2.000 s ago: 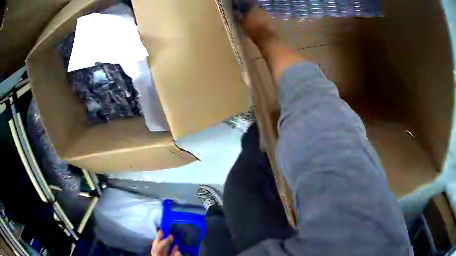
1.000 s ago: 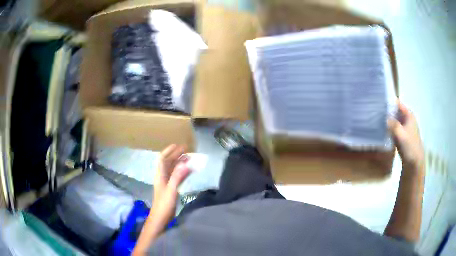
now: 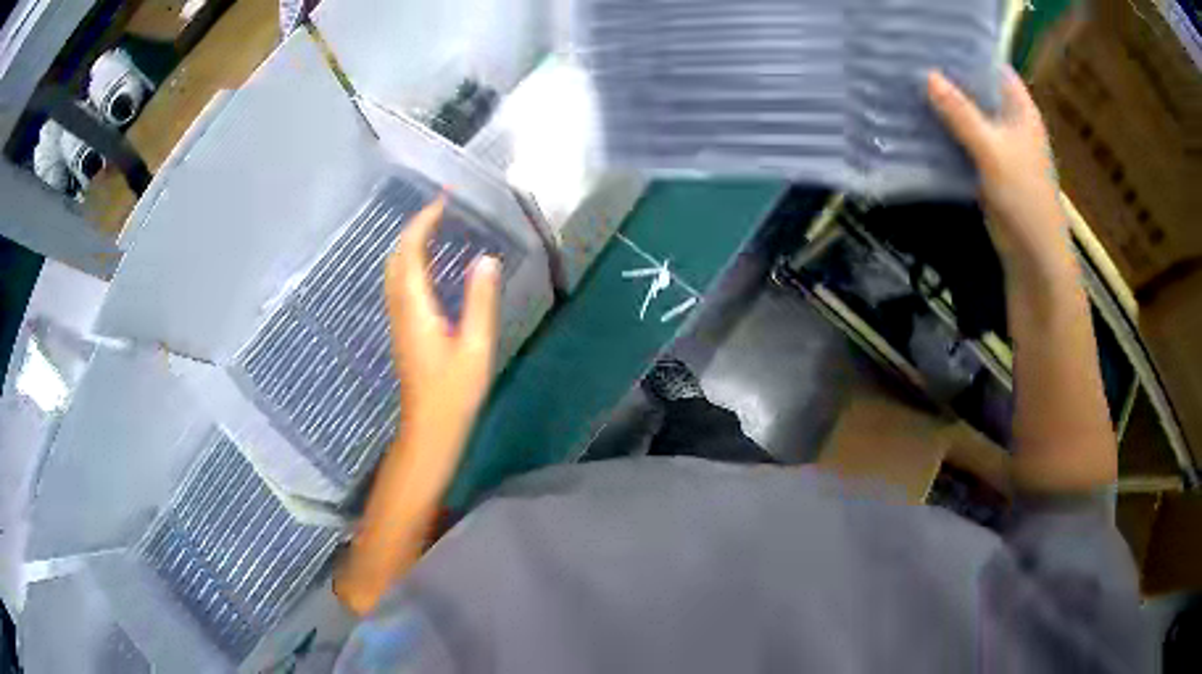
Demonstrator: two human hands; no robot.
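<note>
My right hand (image 3: 1008,152) grips the right end of a grey ribbed cushion panel (image 3: 778,92) at the top of the view, cut off by the edge. My left hand (image 3: 442,296) has its fingers apart over an open white box (image 3: 244,198) and holds nothing. A ribbed grey cushion layer (image 3: 356,329) fills that box under my left hand. A second white box (image 3: 112,454) at the lower left also shows a ribbed layer (image 3: 237,546). Another white box (image 3: 409,59) stands at the top, with dark content partly visible.
The green bench top (image 3: 606,342) carries small white strips (image 3: 659,279). White dome-like units (image 3: 116,90) stand on a shelf at the upper left. A brown carton (image 3: 1120,119) and a cream-tubed rack (image 3: 1101,270) are at the right. A shoe (image 3: 675,382) shows on the floor.
The view has turned from the brown floor cartons to the bench with white boxes. The ribbed panel has moved out of the carton in my right hand. My left hand is now over a white box.
</note>
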